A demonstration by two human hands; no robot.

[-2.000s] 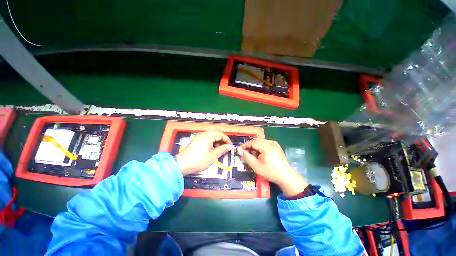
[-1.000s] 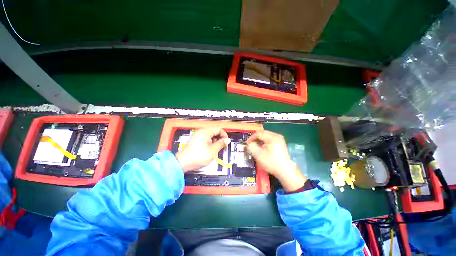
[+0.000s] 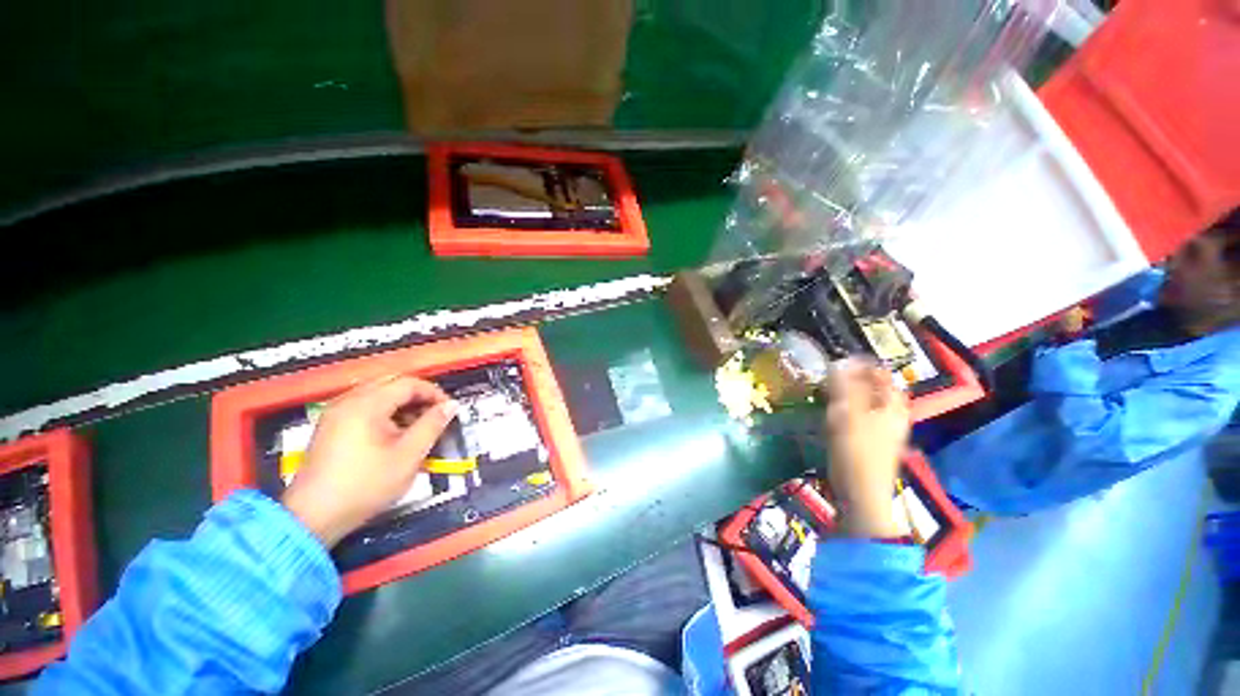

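Observation:
An opened tablet (image 3: pixel 476 506) lies in a red foam frame (image 3: pixel 555 408) on the green bench, with a yellow strip across its pale battery. My left hand (image 3: pixel 365 456) is over the tablet's left and middle part, thumb and finger pinched together near a tiny pale piece too small to name. My right hand (image 3: pixel 868 428) is raised at the right, beside the round tin (image 3: pixel 800 359) and the iron stand clutter (image 3: pixel 870 316). It is blurred, and its fingertips do not show clearly whether they hold anything.
Other framed tablets lie at the back (image 3: pixel 537 201), the left edge (image 3: pixel 30 551) and lower right. Yellow pieces (image 3: pixel 741 386) and a brown block (image 3: pixel 703 318) stand left of the tin. A clear sheet (image 3: pixel 638 386) lies right of the work. Plastic bags (image 3: pixel 850 123) hang behind; a person (image 3: pixel 1129 394) is at right.
The view has turned to the right. My right hand has left the tablet and moved right to the tin and stand. My left hand has stayed over the tablet.

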